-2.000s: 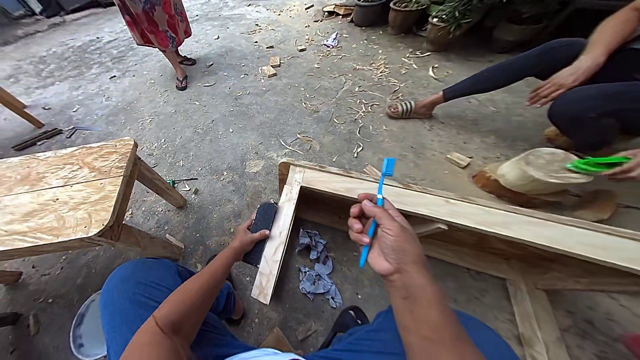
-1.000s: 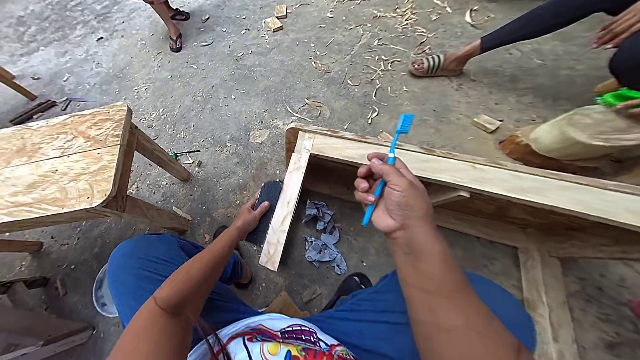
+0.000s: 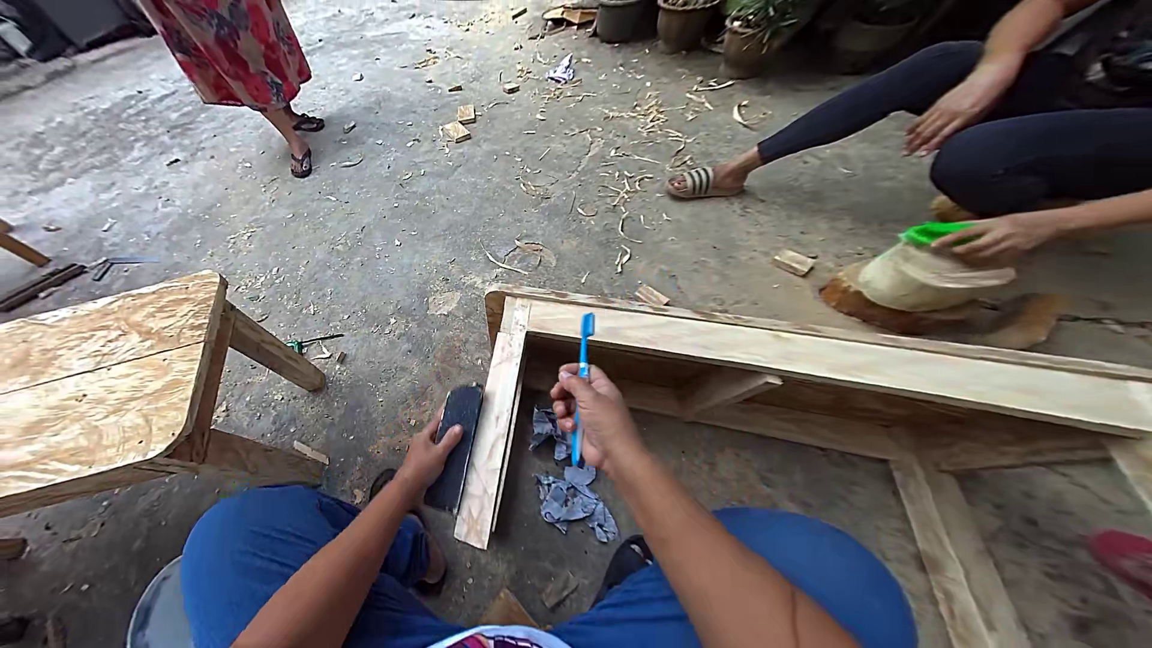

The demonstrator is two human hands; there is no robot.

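Observation:
My right hand [image 3: 596, 416] grips a blue toothbrush [image 3: 587, 355] by its handle, bristle head up, in front of the wooden bench frame [image 3: 810, 369] that lies on its side. My left hand [image 3: 430, 457] holds a dark rectangular block [image 3: 457, 441], whose exact kind I cannot tell, against the outer side of the frame's short wooden leg [image 3: 493, 441]. Crumpled grey-blue scraps [image 3: 569, 504] lie on the ground just inside that leg, below the toothbrush.
A plywood-topped stool [image 3: 108, 369] stands at the left. At the right, a seated person's hand [image 3: 999, 238] rests a green object [image 3: 936, 233] on a pale rounded piece [image 3: 927, 277]. Another person's sandaled foot [image 3: 301, 160] is at upper left. Wood offcuts [image 3: 455, 132] and shavings litter the concrete.
The view has shifted between frames. My right hand keeps hold of the toothbrush and my left hand keeps hold of the dark block. The green object is now against the pale piece.

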